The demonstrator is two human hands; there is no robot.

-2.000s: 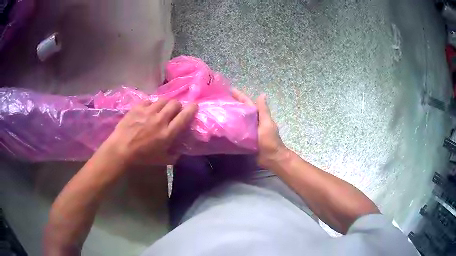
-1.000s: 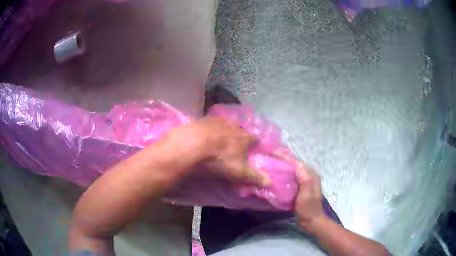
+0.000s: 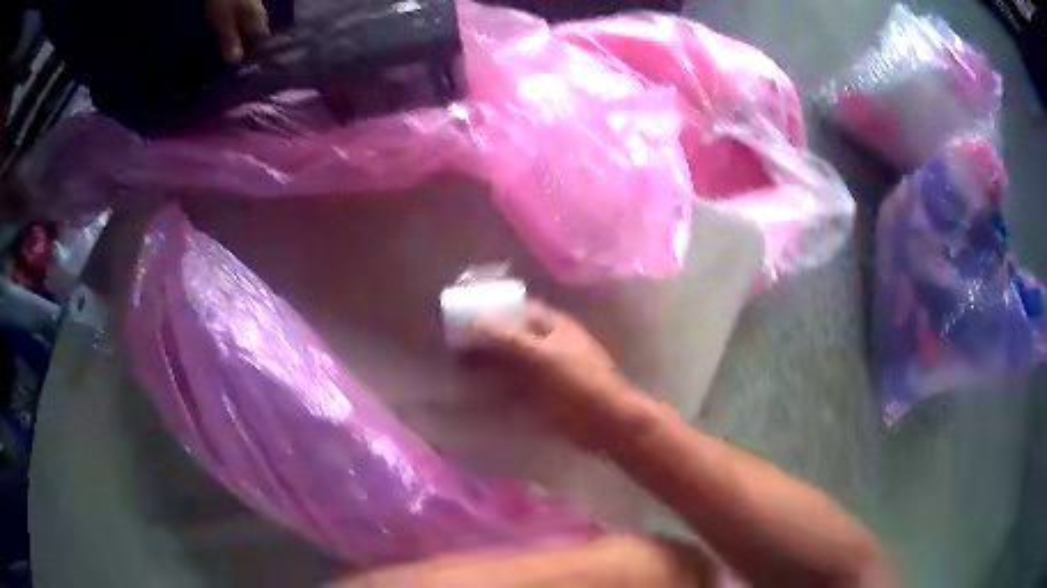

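Observation:
My right hand [image 3: 563, 373] is closed around a small white roll [image 3: 483, 308] over the middle of the table [image 3: 390, 287]; clear film shows at its top. A pink-wrapped bundle [image 3: 287, 391] lies slanting from the left of the table down to the bottom edge. Only my left forearm shows at the bottom edge, across the near end of the bundle; my left hand itself is not visible.
Loose pink film [image 3: 597, 161] lies over the table's far side, beside a dark bundle [image 3: 390, 57] with another person's hand [image 3: 238, 25] at it. A large sack with pink contents [image 3: 746, 103] stands beyond. Clear and blue-purple sacks [image 3: 947, 264] lie on the floor at right.
The view has swung to the table's far side. My right hand has left the bundle's end and taken hold of the white roll. My left hand has dropped out of view.

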